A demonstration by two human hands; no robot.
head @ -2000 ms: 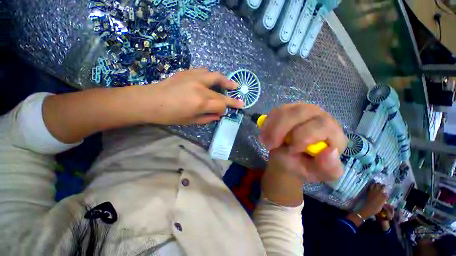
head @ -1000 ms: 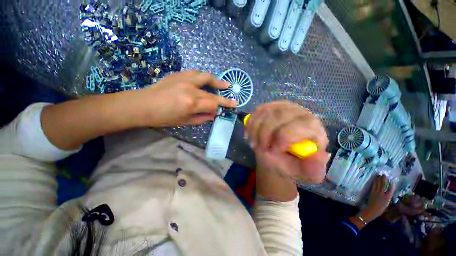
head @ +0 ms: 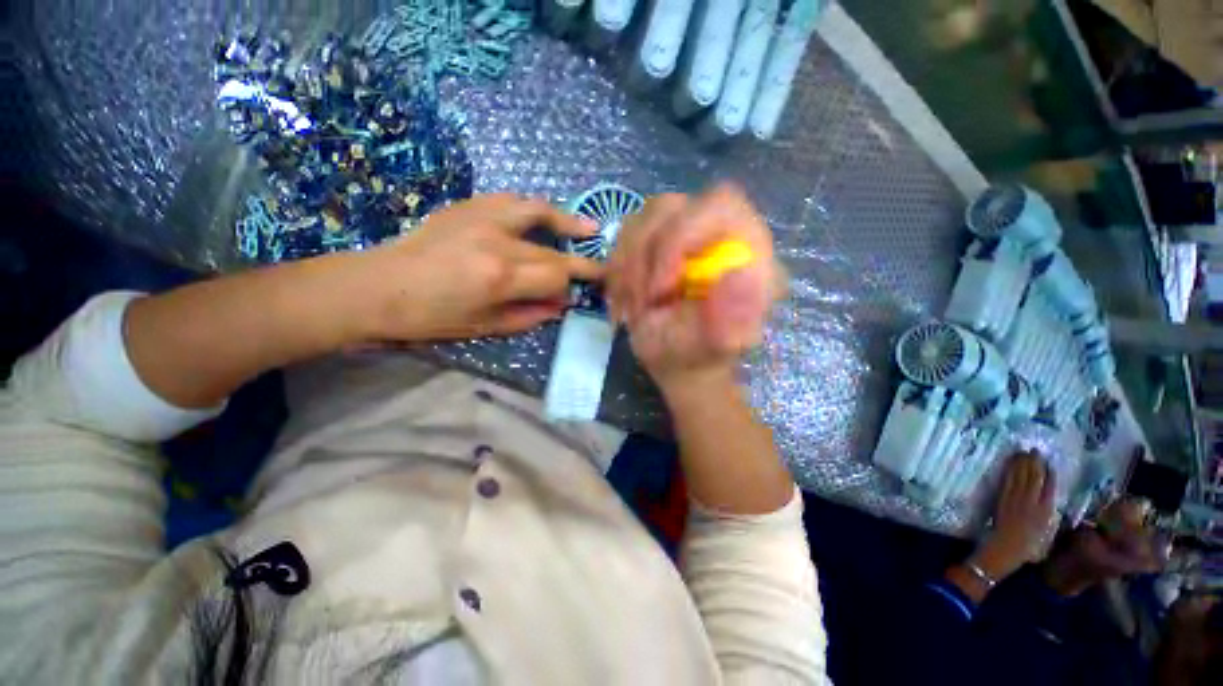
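A pale blue-green handheld fan (head: 581,367) lies on bubble wrap in front of me, its round grille partly covered by my hands. My left hand (head: 490,268) lies at the fan's left, with fingertips on the grille and at the neck. My right hand (head: 691,282), blurred, is closed around a screwdriver with a yellow handle (head: 719,265), held over the right side of the fan head. The screwdriver's shaft and tip are hidden by my right hand. What my left fingertips touch at the neck is too small to tell.
Small dark parts (head: 356,161) are heaped at the left, with pale blue-green pieces (head: 449,38) beside them. A row of fans (head: 724,60) stands at the far edge. Stacked fans (head: 939,402) lie at the right, near another person's hand (head: 1025,516). Bubble wrap (head: 832,201) covers the bench.
My right hand has moved up and left with the screwdriver, now hiding its shaft and part of the fan head. My left hand stays at the fan. The whole view has shifted slightly.
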